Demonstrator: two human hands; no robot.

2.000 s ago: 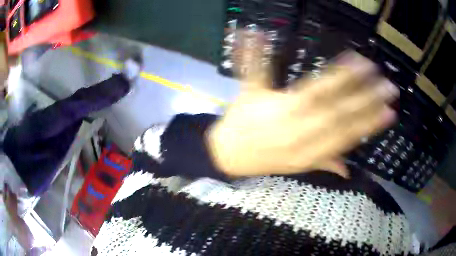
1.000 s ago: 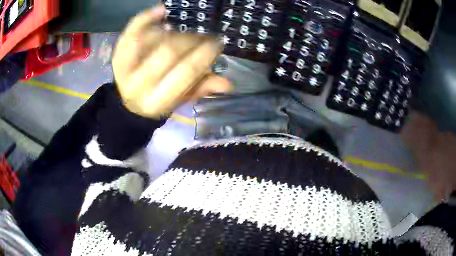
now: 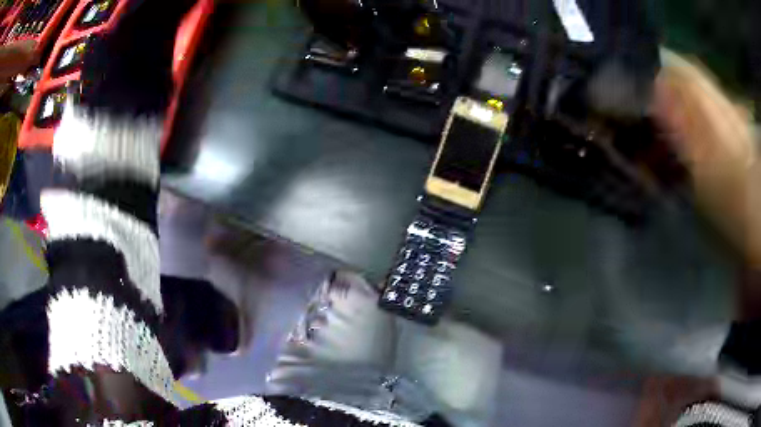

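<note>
One open flip phone (image 3: pixel 467 154) lies on the dark green bench, its gold-rimmed screen half up and its black keypad half pointing down at the bench's near edge. Behind it, a black holding tray (image 3: pixel 359 108) holds several dark phones, blurred. My right hand (image 3: pixel 709 142) is at the right edge, badly blurred, its fingertips by dark objects at the tray's right end; whether it holds one cannot be told. My left sleeve reaches up to the orange-red foam tray (image 3: pixel 40 125) at the top left; my left hand is past the top edge.
The foam tray has dark phones in its pockets. A white strip (image 3: pixel 574 18) lies at the top. The bench's near edge (image 3: pixel 250 229) runs diagonally, with grey floor and a yellow line below left. A brownish blurred shape (image 3: pixel 17 58), possibly another person's hand, shows at the left edge.
The row of open keypads is out of view; one open phone and the black tray now show. My left arm has moved up to the top left, and my right hand has come into view.
</note>
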